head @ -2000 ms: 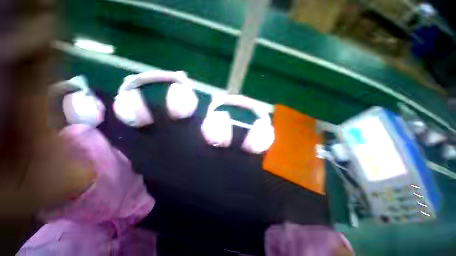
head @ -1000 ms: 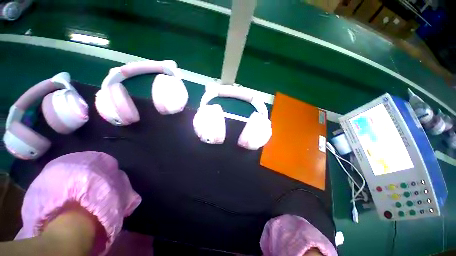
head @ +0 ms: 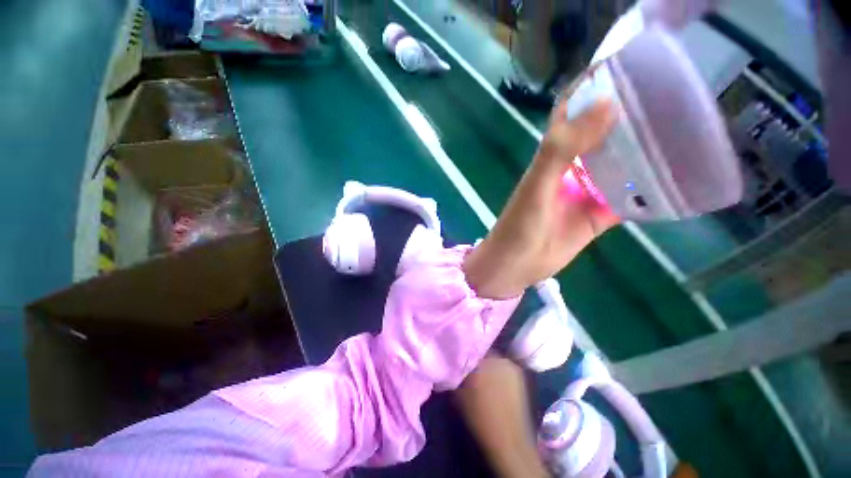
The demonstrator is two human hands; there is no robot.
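My left hand (head: 569, 177), its pink sleeve rising from the lower left, grips an ear cup of a pale pink and white headset (head: 667, 131) held high at the upper right, close to the camera. Pink-red light glows by the fingers and the top of the headset is cut off. A blurred bare forearm (head: 504, 415), apparently my right, shows below the sleeve; its hand cannot be made out. Three more headsets rest below: one at the mat's far left (head: 353, 245), one partly behind my left arm (head: 543, 338), and one at the bottom (head: 580, 439).
Brown open cartons (head: 177, 308) with clear plastic bags stand along the left. The black mat (head: 322, 303) lies on the green bench. A folded headset (head: 415, 51) is on the green conveyor beyond. A white post (head: 746, 345) crosses at right.
The view has swung left, bringing in the cartons and losing the tester. My left hand has come up from the mat area with a headset raised in it.
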